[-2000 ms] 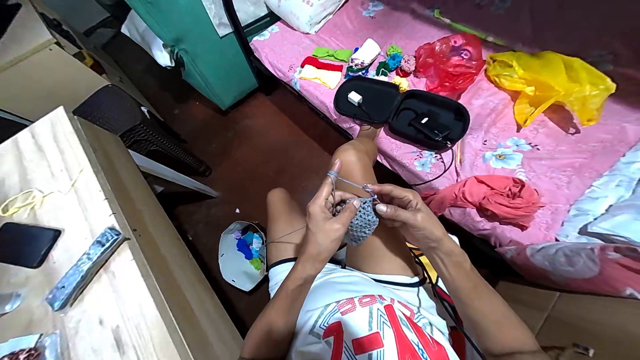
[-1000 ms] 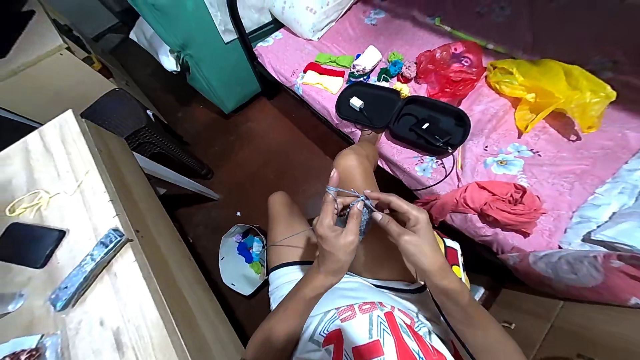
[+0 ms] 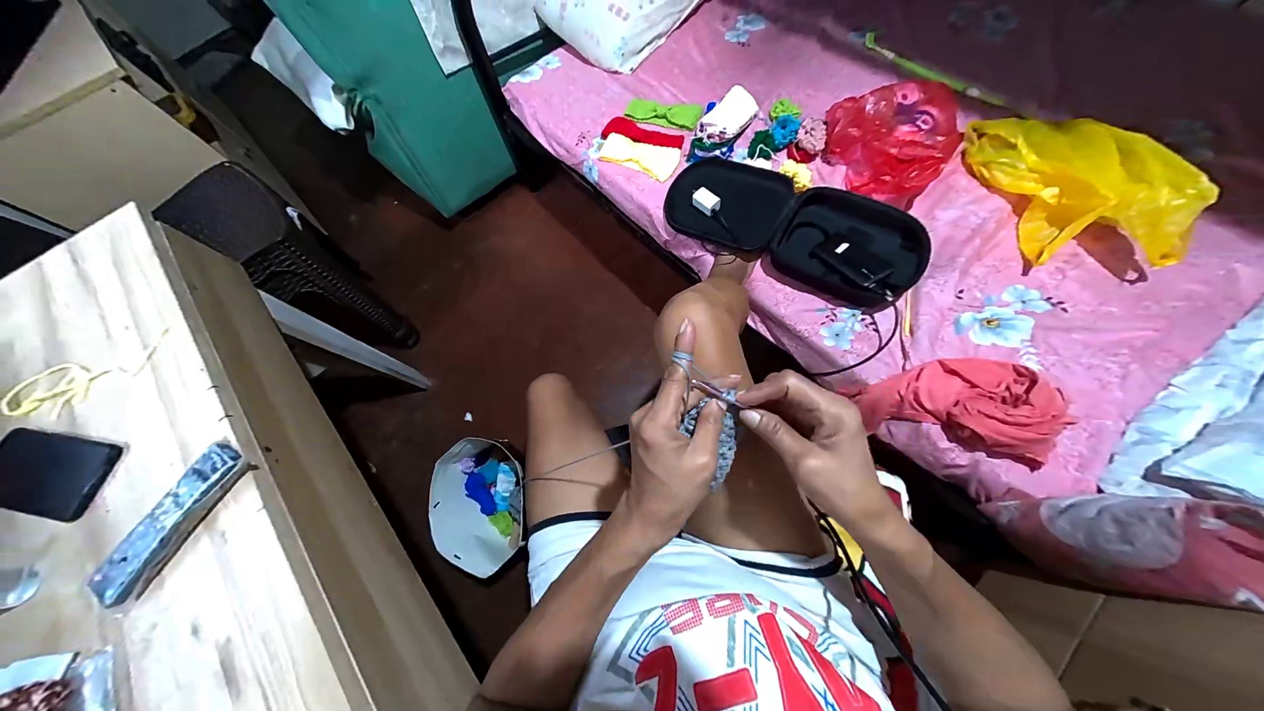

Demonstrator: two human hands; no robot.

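Note:
Above my lap, my left hand [image 3: 676, 444] pinches a small piece of grey-blue crochet work [image 3: 724, 449], its index finger raised with yarn looped around it. My right hand [image 3: 815, 434] holds a thin crochet hook [image 3: 713, 391] between thumb and fingers, its tip at the top edge of the work. A strand of grey yarn [image 3: 583, 460] runs from my left hand down toward a white container [image 3: 454, 543] on the floor, which holds blue, green and purple yarn pieces. The hook's tip is too small to make out clearly.
The bed [image 3: 987, 395] on the right bears an open black case [image 3: 731, 202], a red plastic bag [image 3: 894, 138], a yellow plastic bag [image 3: 1086, 188], small crocheted pieces and a coral cloth [image 3: 973, 405]. On the left, a wooden table [image 3: 237, 553] holds a dark phone [image 3: 57, 474].
The hands have shifted slightly about the crochet work. Two seconds ago the hook lay across a wider gap between them; now the fingers are closer together.

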